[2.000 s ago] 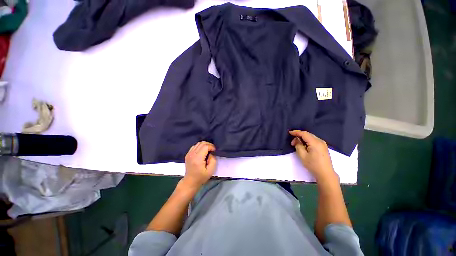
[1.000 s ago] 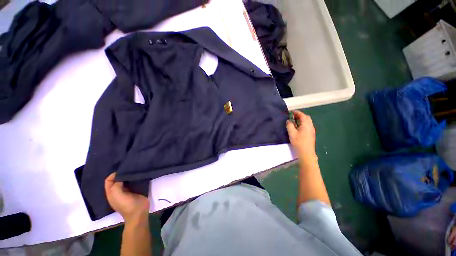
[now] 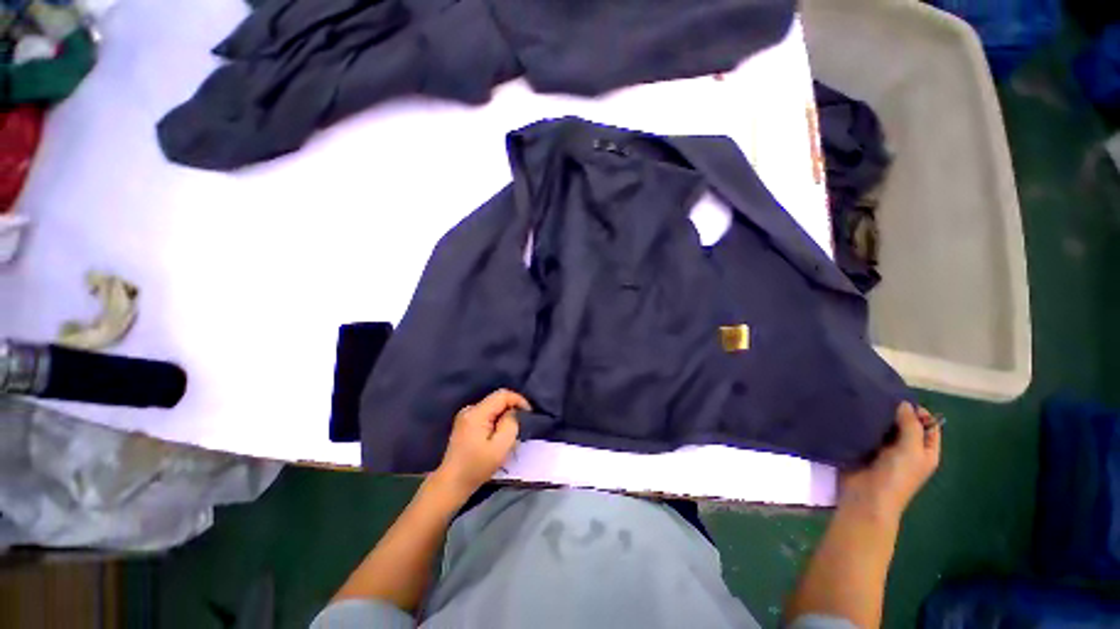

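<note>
A dark vest [image 3: 639,295] lies spread on the white table [image 3: 270,246], inside up, with a small yellow-gold label [image 3: 735,337] on its right panel and white table showing through an armhole. My left hand [image 3: 489,433] pinches the bottom hem left of centre. My right hand [image 3: 906,452] grips the vest's lower right corner, just past the table's edge. A small glint shows at my right fingertips; I cannot tell clearly whether it is snips.
More dark garments [image 3: 491,49] lie at the far side. A black phone [image 3: 356,381] touches the vest's left side. A black flask [image 3: 117,376] and cream cloth [image 3: 105,313] are at far left. A pale bin [image 3: 946,221] with dark garments stands right; blue bags [image 3: 1071,516] lie beyond.
My left hand has shifted along the hem towards the vest's middle. My right hand still holds the right corner. The camera view has swung back left, and the phone shows uncovered.
</note>
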